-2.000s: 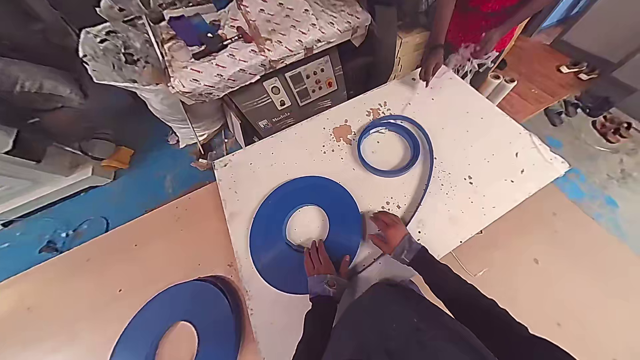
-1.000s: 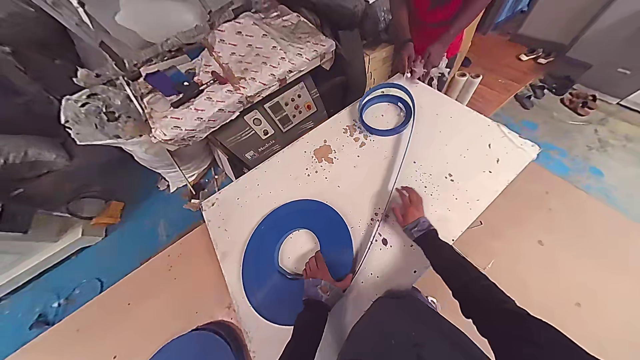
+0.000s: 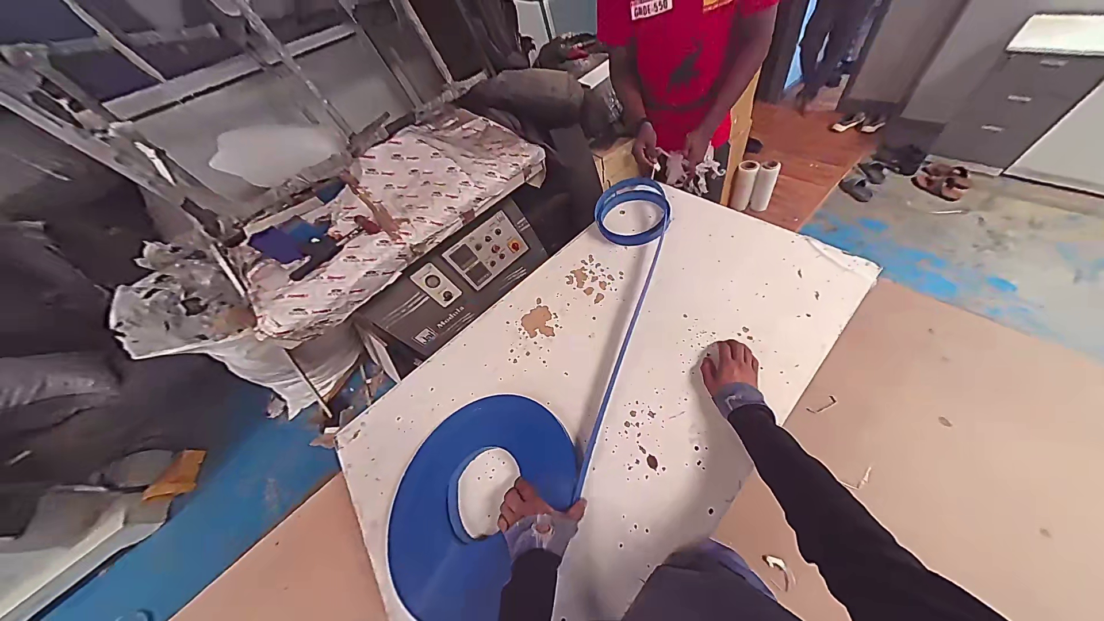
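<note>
A wide, flat coil of blue strip (image 3: 483,431) lies on the white board at lower centre. My left hand (image 3: 536,511) rests on its right part, fingers at the centre hole and thumb against the strip at the outer edge. From there a blue strip (image 3: 623,349) runs taut-looking up to a small loose blue coil (image 3: 632,235) at the board's far corner. My right hand (image 3: 730,369) lies palm down on the board, right of the strip, holding nothing. The small coil is close to another person's hands (image 3: 668,155), which hold whitish scraps.
The white board (image 3: 759,259) has chipped spots. Beyond its left edge stands a machine with a control panel (image 3: 485,250) and a patterned cover. A stuffed white sack (image 3: 280,371) is beside it. Two white rolls (image 3: 755,185) stand beyond the far corner; sandals (image 3: 944,183) lie on the floor.
The strip between the coils was curved and now runs straight. My right hand has moved off the large coil's edge, away to the right. The second large blue coil at lower left has left the view.
</note>
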